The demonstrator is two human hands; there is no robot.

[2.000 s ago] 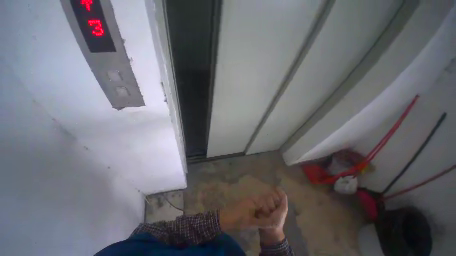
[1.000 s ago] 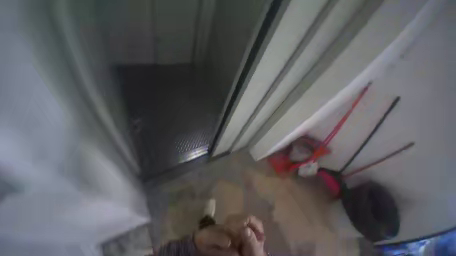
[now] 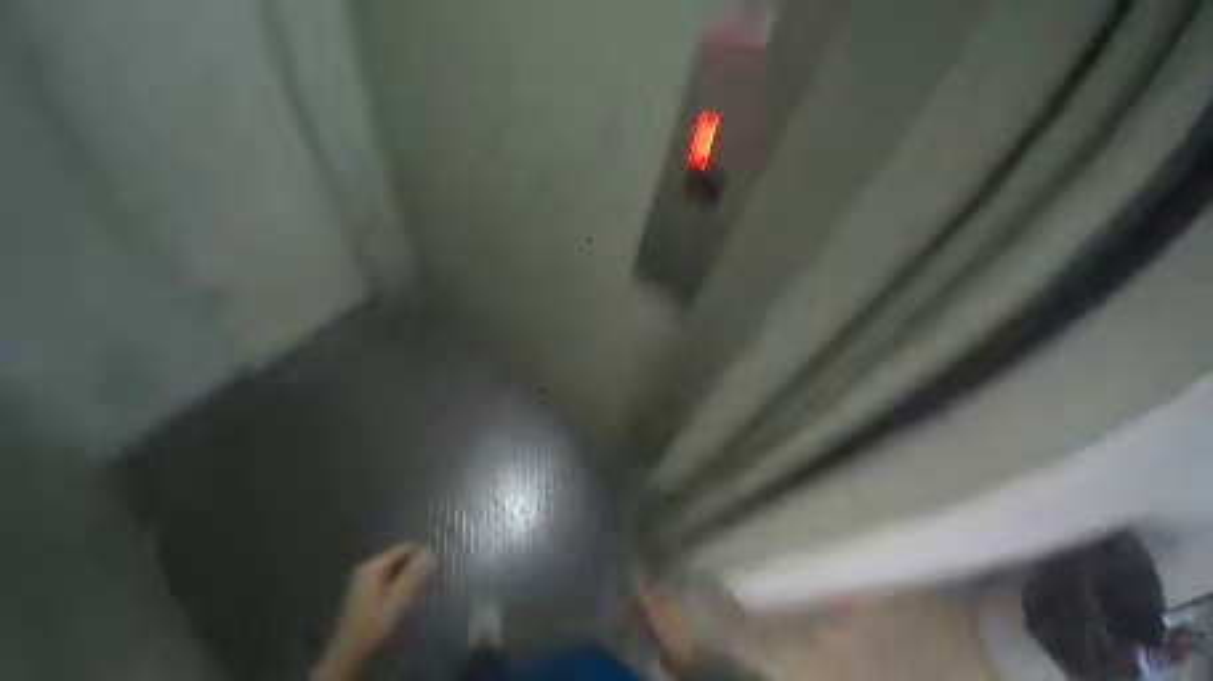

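Observation:
The dark grey lift floor point(image 3: 319, 452) lies in front of me, with a bright shine on its ribbed surface. My left hand point(image 3: 383, 593) is low in the view over this floor, its fingers bent; blur hides whether it holds anything. My right hand point(image 3: 663, 623) is at the bottom edge, blurred, near the door threshold, and its fingers are unclear. The car operating panel point(image 3: 705, 173) is on the lift wall ahead, with a red lit display.
Pale green-grey lift walls point(image 3: 506, 160) stand ahead and to the left. The door edge and frame point(image 3: 918, 399) curve down the right side. Beyond it are the landing floor point(image 3: 865, 645) and a black round object point(image 3: 1093, 601) at lower right.
The lift doorway has opened wider and the view has moved into the car. The hands, together before, are now apart. The landing call panel has left the view; the inside panel has appeared.

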